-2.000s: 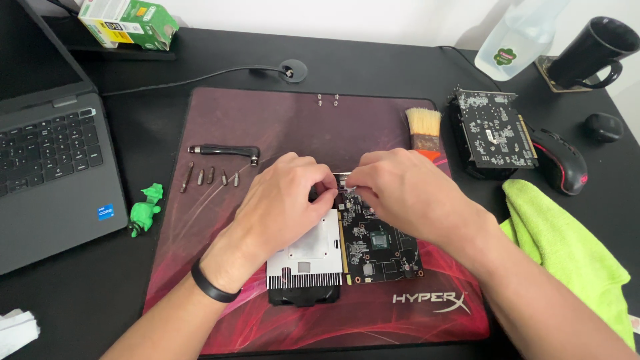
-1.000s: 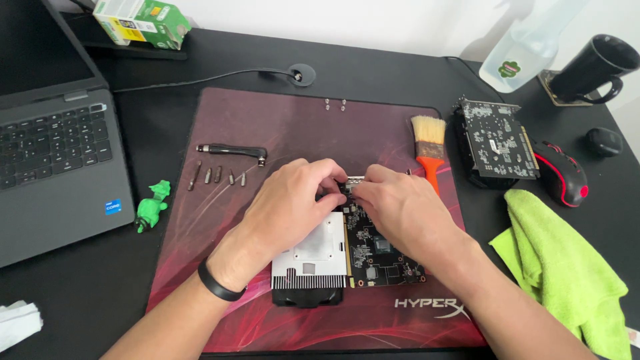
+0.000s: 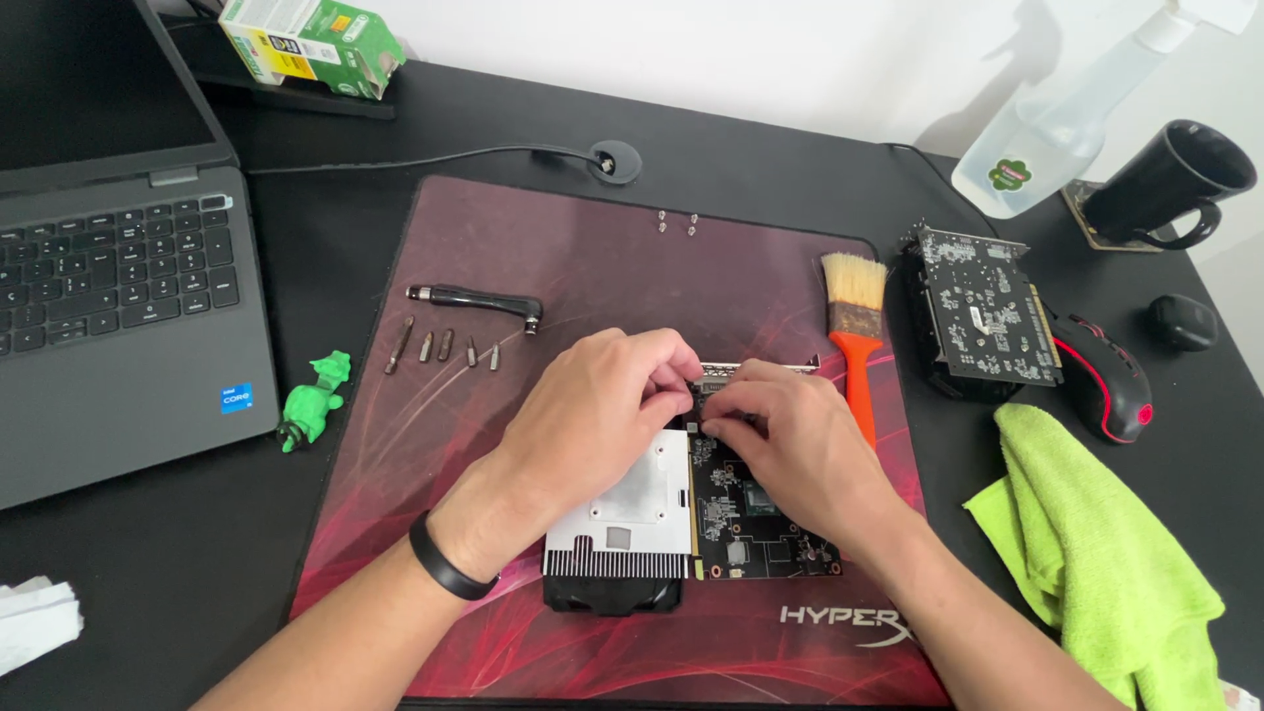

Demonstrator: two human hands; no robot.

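A graphics card's bare circuit board (image 3: 770, 538) lies on the HyperX mat, its metal bracket (image 3: 790, 366) at the far end. Along its left side rests a silver heatsink (image 3: 632, 494) with a black fan housing (image 3: 612, 595) beneath. My left hand (image 3: 607, 415), a black band on its wrist, bends over the heatsink's far end, thumb and fingers close together near the bracket. Opposite it, my right hand (image 3: 790, 434) reaches over the board's upper part with fingertips pinched. Whether either hand grips a small part or cable is hidden by the fingers.
An angled driver (image 3: 474, 298) and several bits (image 3: 444, 346) lie left; small screws (image 3: 677, 222) sit farther back. A brush (image 3: 855, 336), second graphics card (image 3: 983, 306), mouse (image 3: 1101, 375) and green cloth (image 3: 1096, 553) are right. A laptop (image 3: 128, 365) stands left, a mug (image 3: 1165, 183) back right.
My right hand's fingertips have drawn slightly back from my left hand's, leaving a small gap between them. The board and heatsink remain side by side.
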